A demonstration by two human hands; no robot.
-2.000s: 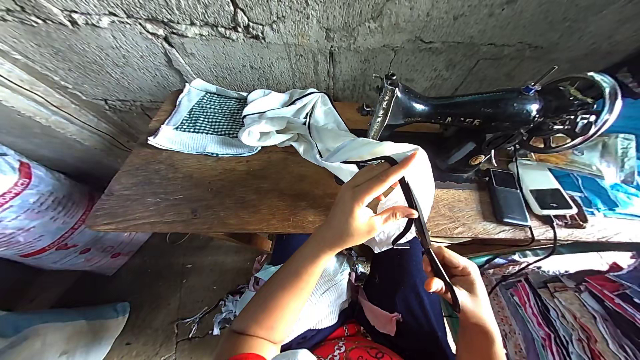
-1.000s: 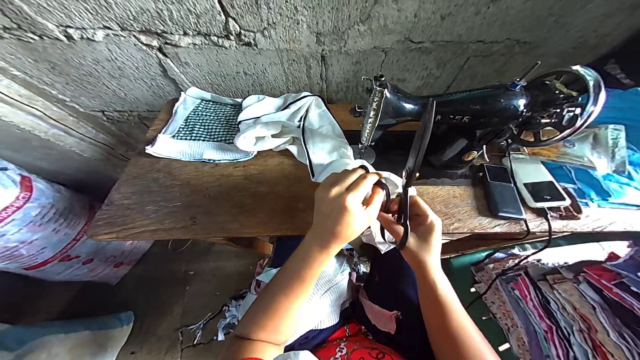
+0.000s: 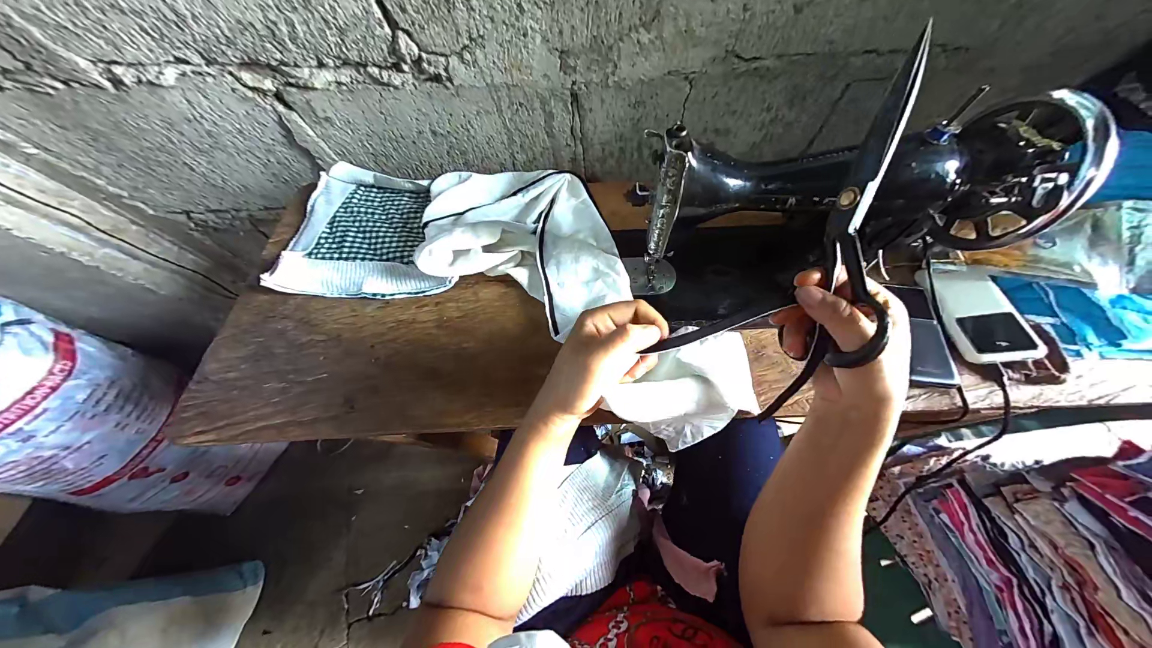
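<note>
My left hand (image 3: 607, 355) pinches one end of a black fabric strip (image 3: 720, 329) together with white cloth (image 3: 688, 382) at the table's front edge. The strip runs taut to my right hand (image 3: 846, 328), which also holds black-handled metal scissors (image 3: 850, 198), blades pointing up and nearly closed. A tail of the strip hangs below that hand. Left of my hands, white fabric with black trim (image 3: 585, 243) lies bunched on the table, touching a green-checked cloth with white ribbed edges (image 3: 369, 225). Behind the scissors stands a black sewing machine (image 3: 756, 180).
The wooden table (image 3: 360, 369) abuts a cracked block wall (image 3: 486, 117). Right of my hands lie a white device (image 3: 981, 315) and a dark phone-like device (image 3: 927, 342) with cables. Folded fabrics (image 3: 1035, 540) are stacked at lower right, and a printed sack (image 3: 90, 423) stands at left.
The scissors have swung through different angles and now point up, higher than before. My hands have moved apart, with the black strip stretched between them.
</note>
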